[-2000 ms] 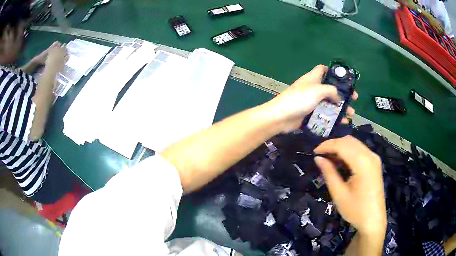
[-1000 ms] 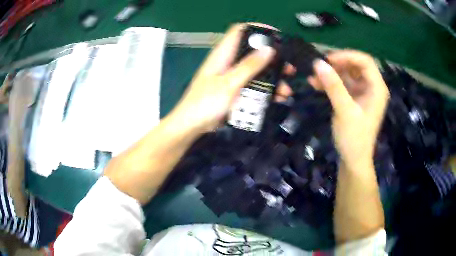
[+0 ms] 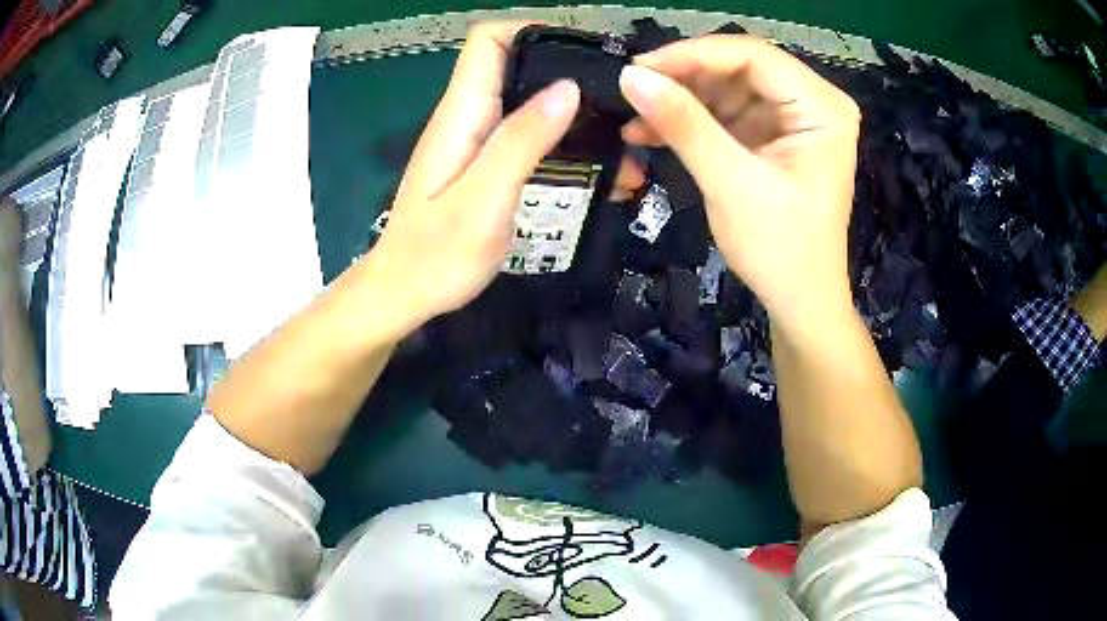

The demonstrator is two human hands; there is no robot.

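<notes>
A keypad phone (image 3: 552, 218) is held upright above the bench, its pale silver key grid at the lower end and its black part at the top. My left hand (image 3: 467, 182) grips it from the left, the thumb on the black upper part. My right hand (image 3: 759, 146) is at the phone's upper right corner, thumb and forefinger pinched at the edge of the black area. Whether a thin black piece is between those fingertips cannot be told. A large heap of black pieces (image 3: 625, 370) with shiny grey ones lies below and right of the phone.
Overlapping white sheets (image 3: 261, 182) lie on the green bench at left. A cream edge rail (image 3: 401, 39) runs behind, with the belt and small phones (image 3: 177, 24) beyond. Striped clothing (image 3: 37, 522) of a person shows at left, a checked sleeve (image 3: 1056, 340) at right.
The view has swung right and down. My right hand has moved from beside the phone to its upper right corner. The white round patch on the black part no longer shows.
</notes>
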